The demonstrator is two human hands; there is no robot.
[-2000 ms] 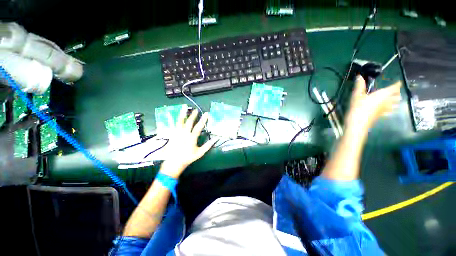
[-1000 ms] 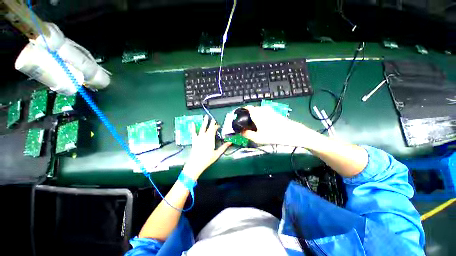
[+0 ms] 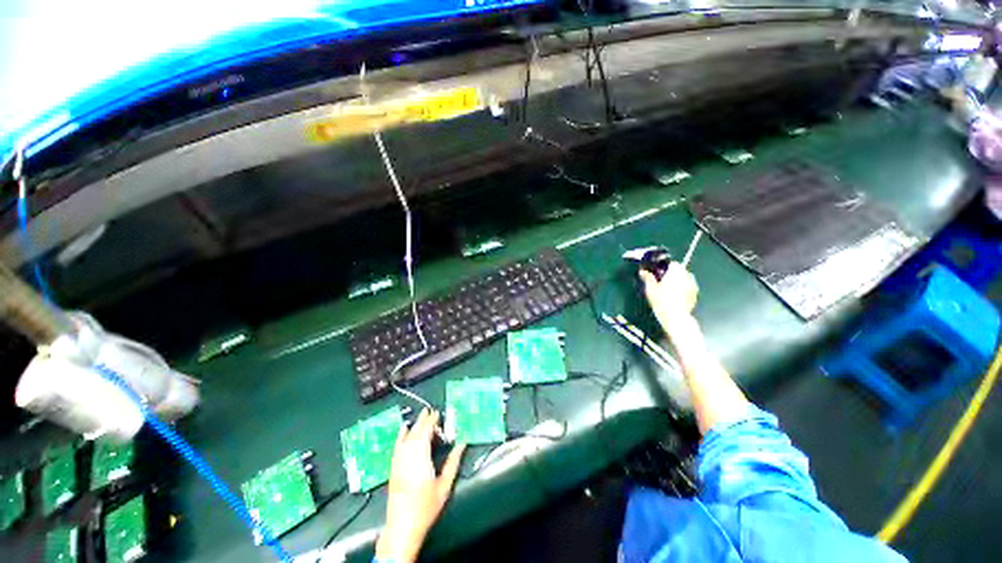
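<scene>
Four green circuit boards lie in a slanting row before the keyboard: the leftmost (image 3: 279, 494), the second (image 3: 371, 449), the third (image 3: 476, 410) and the rightmost (image 3: 536, 354). My left hand (image 3: 415, 473) is between the second and third boards, fingers and thumb apart, with a small dark part near the fingertips. I see nothing clearly held in it. My right hand (image 3: 672, 295) is closed around the black barcode scanner (image 3: 656, 263), right of the keyboard and low over the bench. The hand hides part of the scanner. Thin black leads run by the boards.
The black keyboard (image 3: 472, 319) lies behind the boards, with a white cable (image 3: 410, 236) hanging across it. A black mat (image 3: 797, 225) is at right, a blue stool (image 3: 928, 341) beyond the bench edge. A white bundle (image 3: 104, 379) and more boards (image 3: 57, 478) are at left.
The view has tilted up, showing the monitor's lower edge. My right hand has moved the scanner from above the third board to right of the keyboard. My left hand stays beside the boards.
</scene>
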